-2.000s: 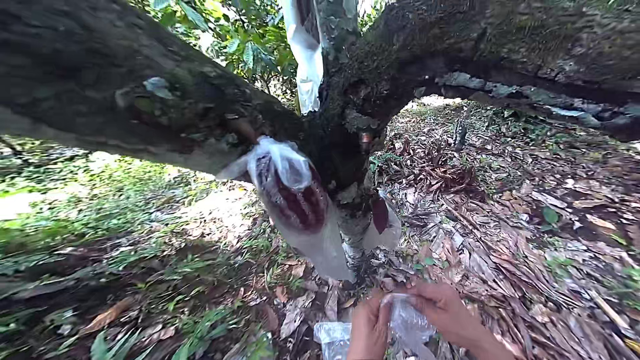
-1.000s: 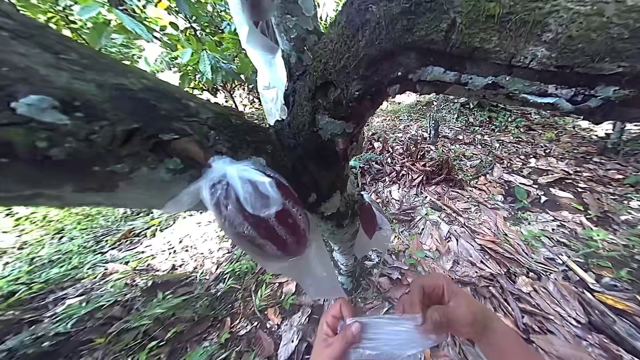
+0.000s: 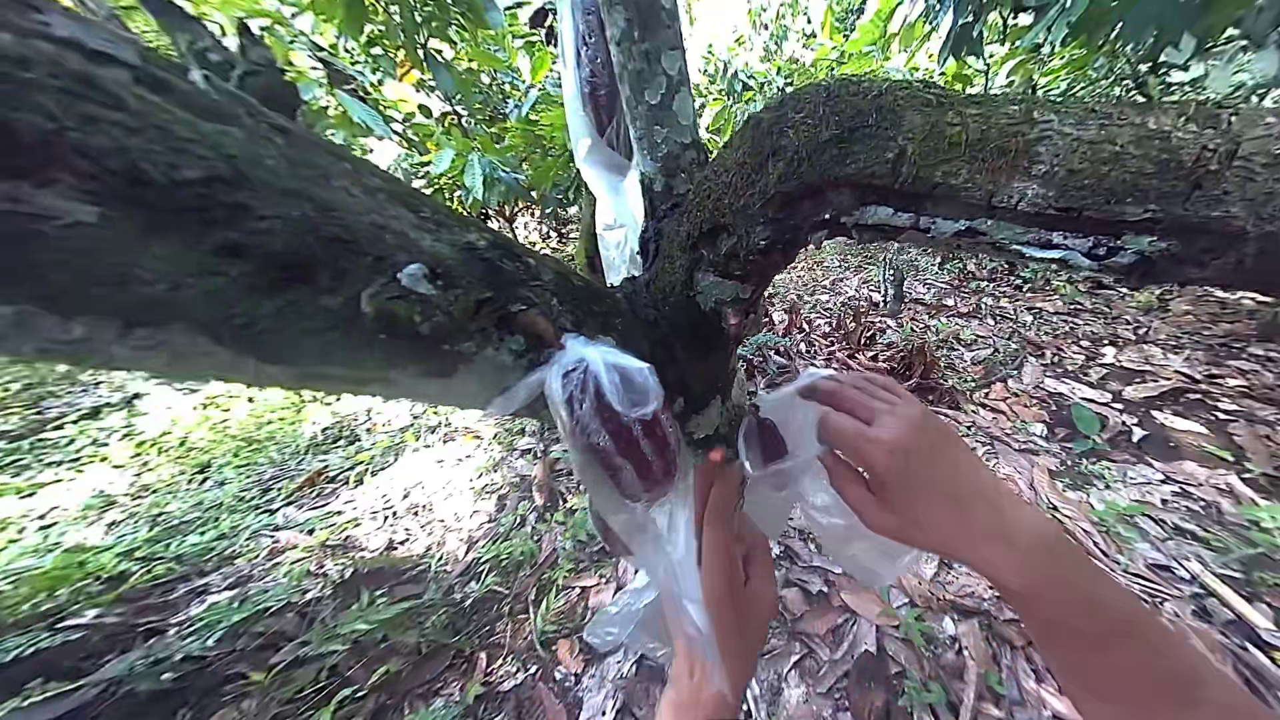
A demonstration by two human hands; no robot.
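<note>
A large dark red cacao pod (image 3: 640, 450) in a clear plastic bag hangs from the left limb, the bag's loose end trailing down over my left wrist. My left hand (image 3: 735, 570) is raised just right of it, fingers upward beside the trunk; what its fingers touch is partly hidden. My right hand (image 3: 880, 450) pinches the upper edge of a clear plastic bag (image 3: 860, 540) near a small dark red pod (image 3: 768, 440) by the trunk. Another crumpled clear plastic piece (image 3: 630, 612) shows left of my left wrist. Higher up hangs another bagged pod (image 3: 600, 90).
A thick mossy limb (image 3: 250, 230) crosses on the left and another (image 3: 1000, 160) arches to the right, both joining the trunk (image 3: 690, 330). An upright lichen-spotted stem (image 3: 655, 90) rises behind. Dry leaves (image 3: 1000, 420) and low green plants cover the ground.
Both hands have moved up from below the pods to the small pod by the trunk. They were together on clear plastic; now they are apart, the right one with plastic at the small pod.
</note>
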